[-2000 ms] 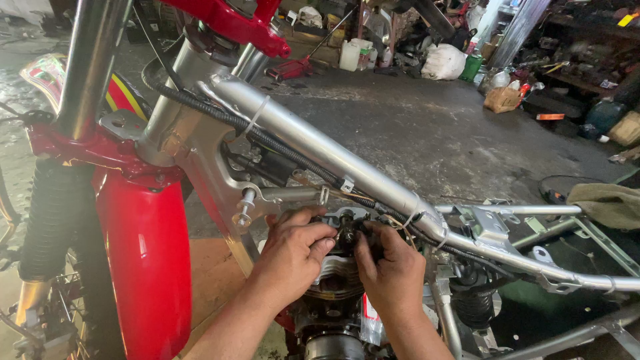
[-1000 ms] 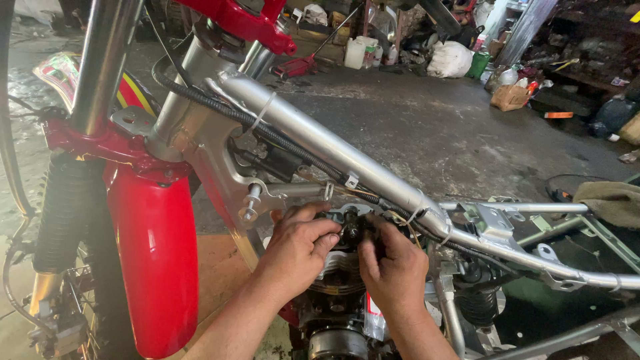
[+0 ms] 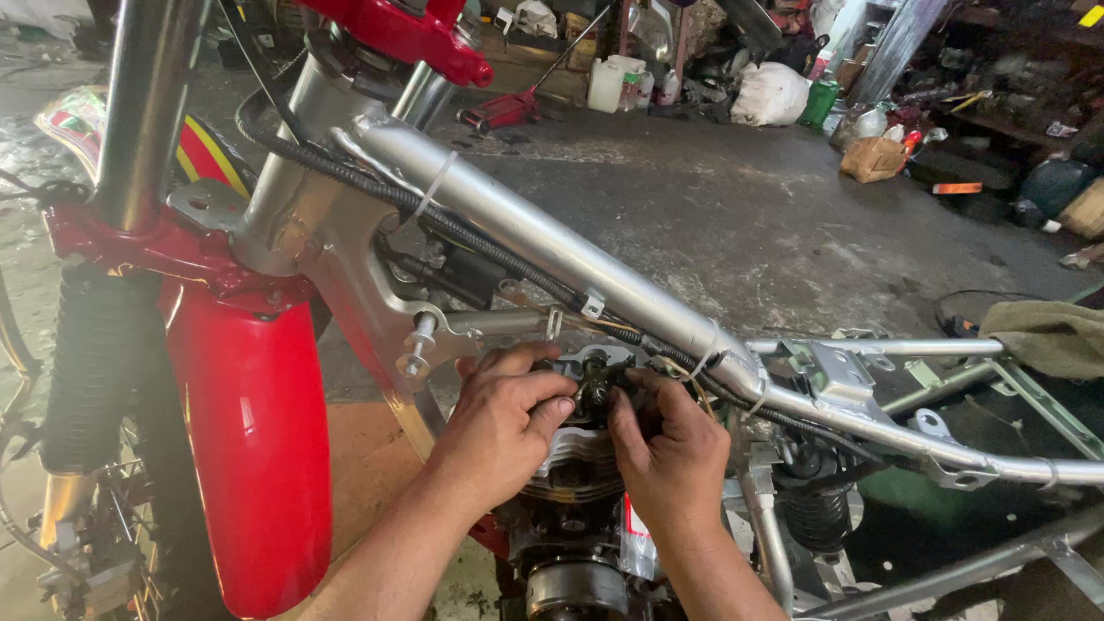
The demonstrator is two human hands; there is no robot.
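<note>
Both hands are at the top of a motorcycle engine's cylinder head (image 3: 573, 453), under the silver frame tube. My left hand (image 3: 509, 423) lies on the head's left side, its thumb and fingertips against a dark metal part (image 3: 595, 385) at the middle of the opening. From the right, my right hand (image 3: 668, 440) touches the same area with thumb and fingers, partly hiding another dark piece. Whether either hand grips a part or only presses on it cannot be told. Below them is a round metal engine part (image 3: 576, 588), with a clear plastic bag (image 3: 636, 539) beside it.
The silver frame tube (image 3: 552, 233) with a black corrugated cable sleeve (image 3: 509, 259) slants just above the hands. A bolt (image 3: 418, 345) sticks out left of them. A red fender (image 3: 250, 448) stands further left. A brown cloth (image 3: 1048, 332) lies on the rear frame. A red floor jack (image 3: 504, 110) stands behind.
</note>
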